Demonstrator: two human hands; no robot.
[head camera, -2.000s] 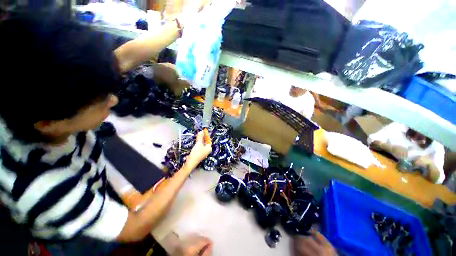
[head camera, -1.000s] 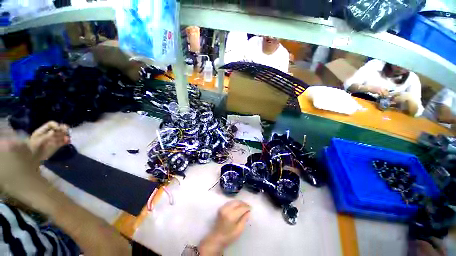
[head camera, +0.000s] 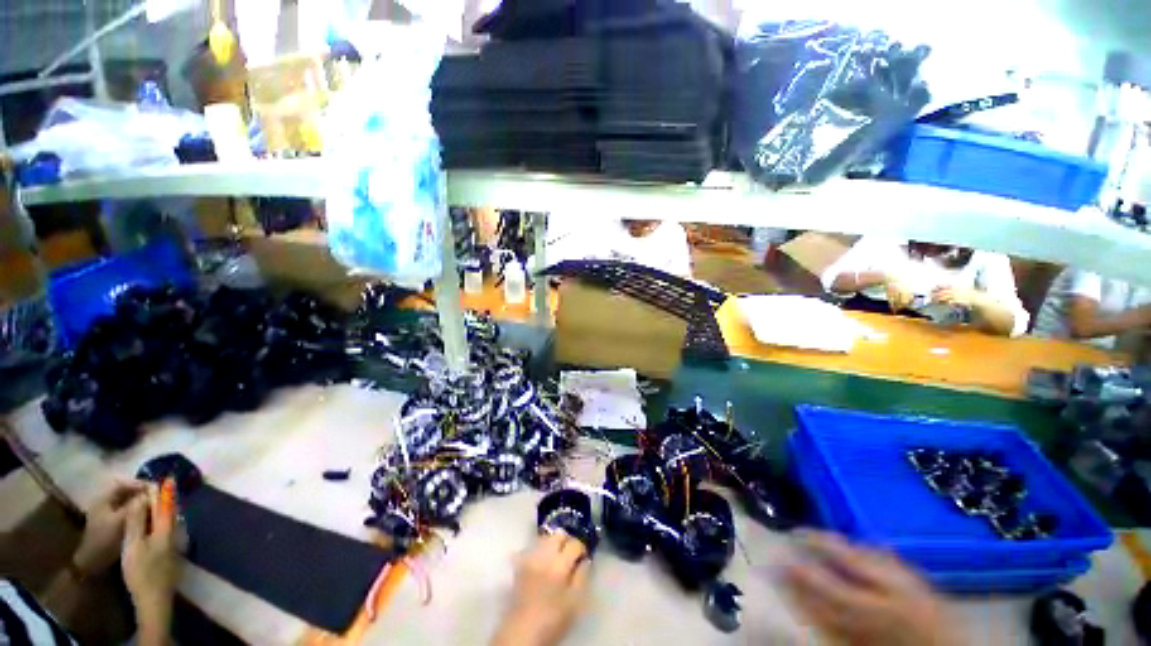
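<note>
Several black dome housings (head camera: 697, 536) with thin red, yellow and white wires stand in a cluster in front of me. My left hand (head camera: 549, 583) has its fingers on the near rim of the leftmost housing (head camera: 564, 509) and appears to grip it; the fingertips are partly hidden. My right hand (head camera: 865, 591) is blurred, fingers spread, right of the cluster, with nothing visible in it. A small silver-black camera module (head camera: 723, 604) lies just in front of the housings.
A tangled pile of ring-shaped boards (head camera: 473, 442) lies left of the housings. Stacked blue bins (head camera: 820, 486) with small modules stand right. Pink-handled pliers (head camera: 379, 588) lie by a black mat (head camera: 271, 555); a neighbour's hands (head camera: 149, 536) are beyond it. A shelf (head camera: 707, 205) crosses above.
The view has tilted up and the neighbour has leaned back out of it. My left hand has moved onto the leftmost housing. My right hand, unseen one second ago, is in view at the right.
</note>
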